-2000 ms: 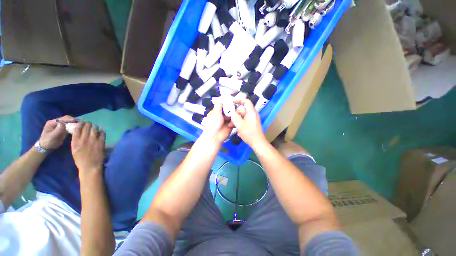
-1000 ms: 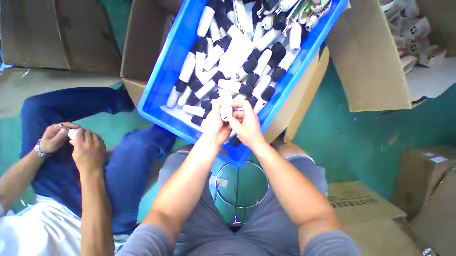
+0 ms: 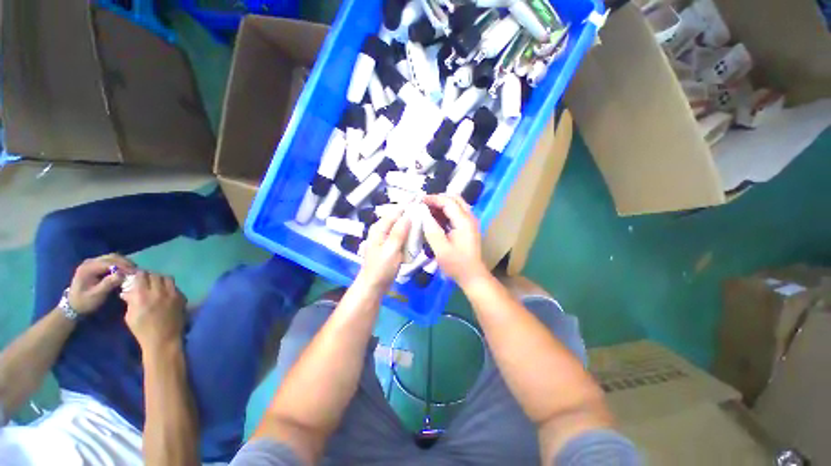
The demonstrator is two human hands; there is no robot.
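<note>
A blue tote lies before my knees, full of white tubes, many with black ends. My left hand and my right hand are close together over its near end. Between their fingertips is a white handheld device, pointing lengthwise towards me. Both hands touch it; its far end is overexposed and merges with the white units behind. A bright white paper slip lies on the units. Opened pieces with green circuit boards lie at the tote's far right corner.
An open brown carton is under the tote. A carton with small white boxes stands at right, and flattened cardboard lies at lower right. At left a seated person's hands hold a small white piece. A metal ring shows between my legs.
The view has tilted up slightly, so the tote and cartons sit lower in it. My hands have shifted on the white device, my left fingers now flatter along its side.
</note>
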